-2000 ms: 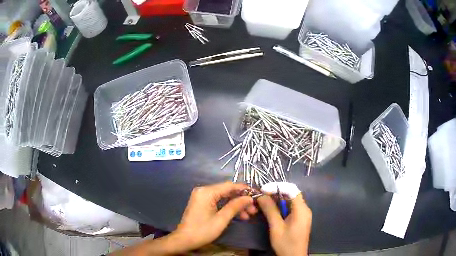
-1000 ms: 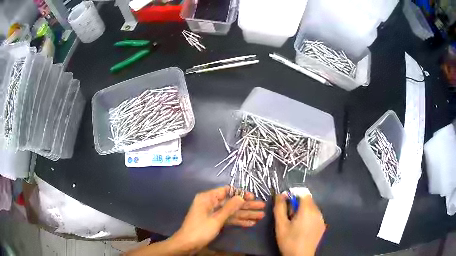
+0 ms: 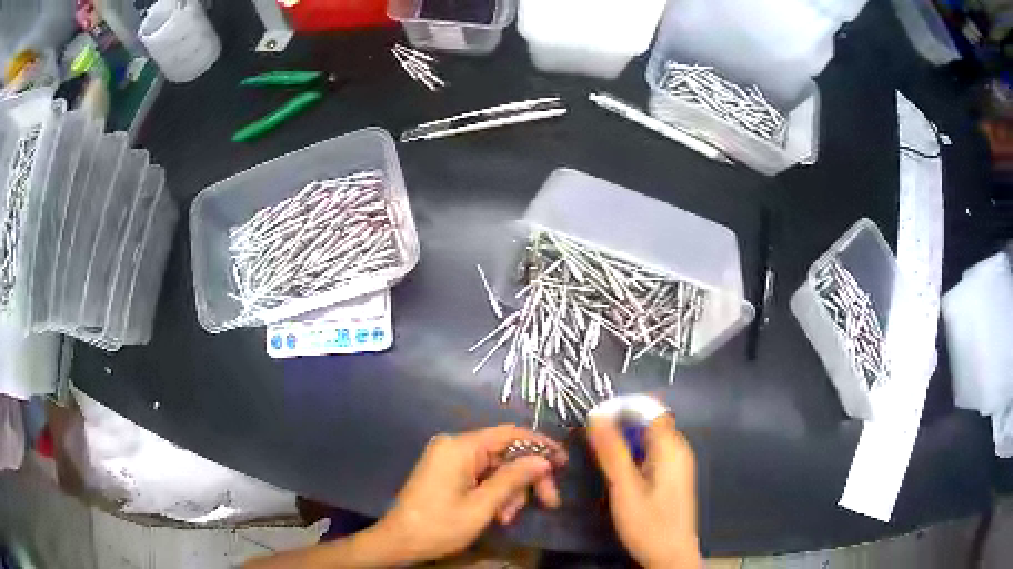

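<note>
My left hand [image 3: 472, 489] holds several small metal pins [image 3: 527, 449] between thumb and curled fingers, at the bench's near edge. My right hand [image 3: 647, 489], just to its right, is closed on a small blue tool [image 3: 635, 437], with a white wrap [image 3: 629, 407] at the thumb and fingers; it is slightly blurred. Beyond my hands, a clear supply tub [image 3: 644, 222] lies on its side with pins spilling towards me. At left, an upright collecting tub [image 3: 209, 272] of pins rests on a white digital scale [image 3: 331, 337].
Stacked clear tubs [image 3: 100, 239] stand far left. Green-handled pliers [image 3: 278, 116], tweezers [image 3: 483, 118] and a white pen [image 3: 661, 127] lie beyond the tubs. Smaller pin tubs stand upper right [image 3: 800, 133] and right [image 3: 816, 322], beside a white paper strip [image 3: 894, 445]. A black pen [image 3: 762, 283] lies between.
My left hand's fingers have curled in around the pins. My right hand has moved slightly left, after being apart from the left a second ago. The whole view has shifted a little.
</note>
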